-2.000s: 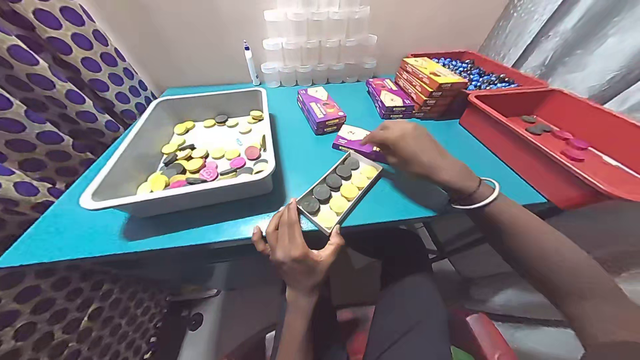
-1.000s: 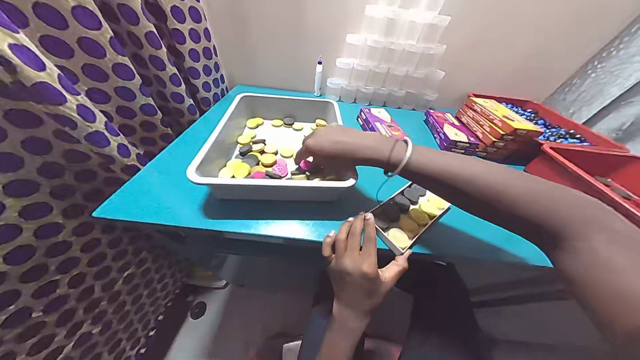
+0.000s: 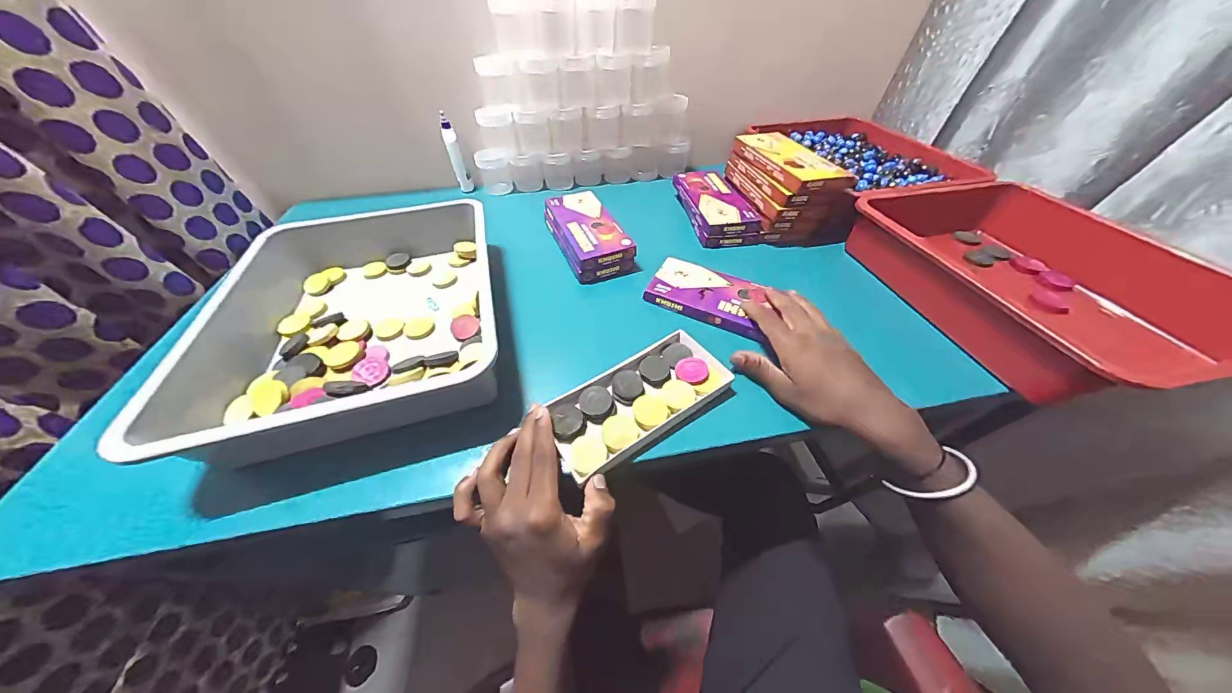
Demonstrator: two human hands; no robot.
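Note:
My left hand [image 3: 544, 515] grips the near left end of an open cardboard tray [image 3: 647, 445] at the table's front edge. Inside it lie a row of black carrom coins [image 3: 627, 386], a row of yellow coins [image 3: 651, 412] and one pink coin [image 3: 691, 371] near the right end. My right hand [image 3: 818, 366] rests its fingers on the right end of a purple carrom box [image 3: 695, 297] that lies flat behind the tray. A large grey tub [image 3: 351, 423] at left holds loose yellow, black and pink coins.
Purple boxes [image 3: 590, 236] lie at the back middle, others [image 3: 716, 208] farther right beside stacked orange boxes [image 3: 791, 166]. A red tray [image 3: 1049, 279] with a few coins and another with blue beads [image 3: 861, 159] stand right. Stacked clear containers [image 3: 582, 130] and a marker [image 3: 455, 154] stand behind.
My right hand has moved from the grey tub to the purple box at right. A pink coin now lies in the cardboard tray. The view has shifted.

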